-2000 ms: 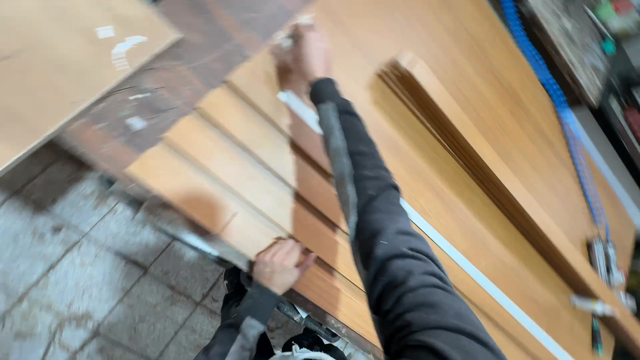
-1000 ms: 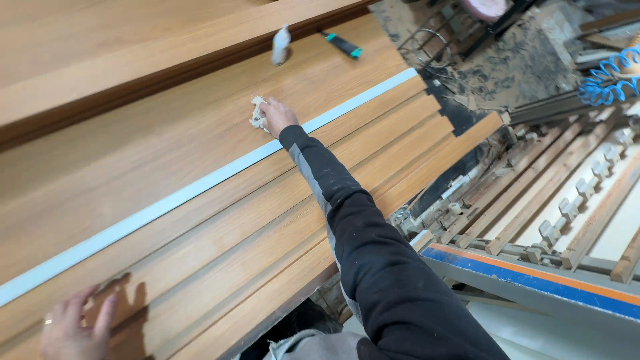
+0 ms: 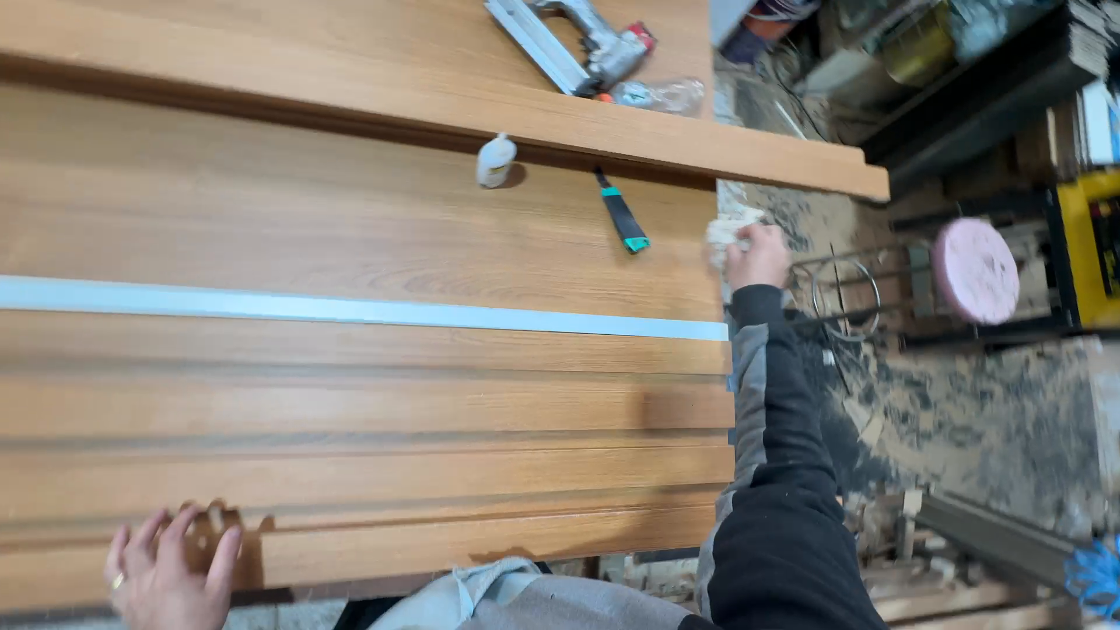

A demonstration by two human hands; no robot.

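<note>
My right hand (image 3: pixel 759 256) grips a crumpled white cloth (image 3: pixel 728 233) at the right end of a wood-finish panel (image 3: pixel 350 236). My left hand (image 3: pixel 175 573), a ring on one finger, rests with spread fingers on the nearest of several overlapping wood-finish boards (image 3: pixel 394 477). A light blue strip (image 3: pixel 367 310) runs lengthwise between the boards and the wider panel surface. Beyond it, a small white bottle (image 3: pixel 496 161) stands near a black and green handled tool (image 3: pixel 623 214), whose tip lies by a stack of long boards (image 3: pixel 437 101).
Behind the long boards lie a pneumatic nailer (image 3: pixel 586 44) and a clear plastic bag (image 3: pixel 661 94). Past the panel's right end are a round pink stool seat (image 3: pixel 976 270), a wire coil (image 3: pixel 844 297) and a dusty floor (image 3: pixel 989 411). A blue coiled hose (image 3: pixel 1094 573) shows at lower right.
My right hand has moved from the panel's surface beyond the strip to its right end, still holding the cloth. The view has turned considerably.
</note>
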